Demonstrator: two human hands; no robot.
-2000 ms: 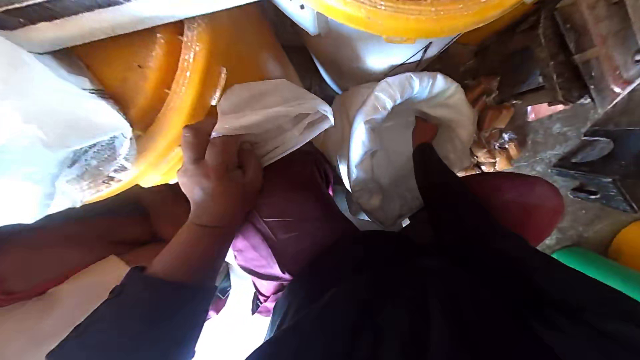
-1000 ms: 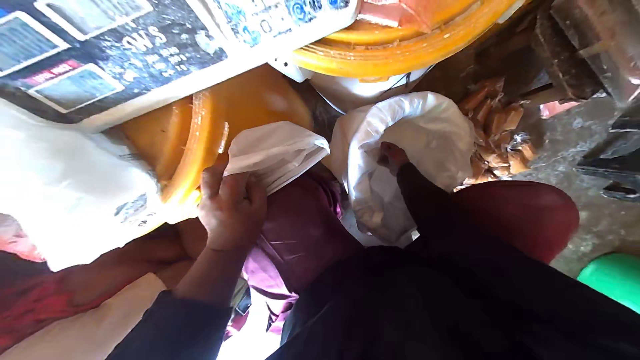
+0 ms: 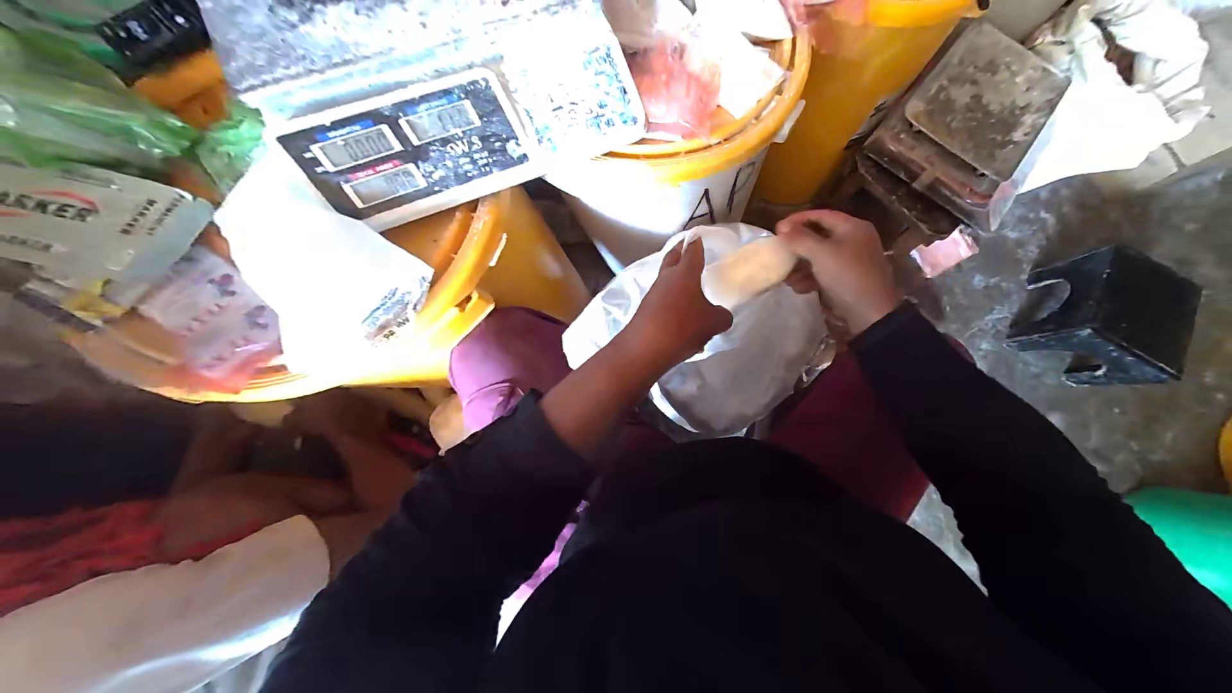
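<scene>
Over a large white plastic sack (image 3: pixel 741 375), standing between my knees, both hands are close together. My left hand (image 3: pixel 679 303) is at the left end of a small pale bag (image 3: pixel 751 272), its fingers on it. My right hand (image 3: pixel 842 265) pinches the other end of that bag at the upper right. The bag looks filled or bunched; what is in it cannot be told. The sack's mouth lies open below, and its inside is partly hidden by my hands.
A digital scale (image 3: pixel 404 144) sits at the upper left beside a yellow tub (image 3: pixel 529 250). A white bucket with a yellow rim (image 3: pixel 664 197) stands behind the sack. On the floor at right are a black metal piece (image 3: pixel 1107 313) and a worn scale (image 3: pixel 987 101). Another person's arm (image 3: pixel 260 510) is at lower left.
My right hand has come up out of the large sack to the small bag. My left hand, which held a white bag left of the sack, is now over the sack. The view has shifted.
</scene>
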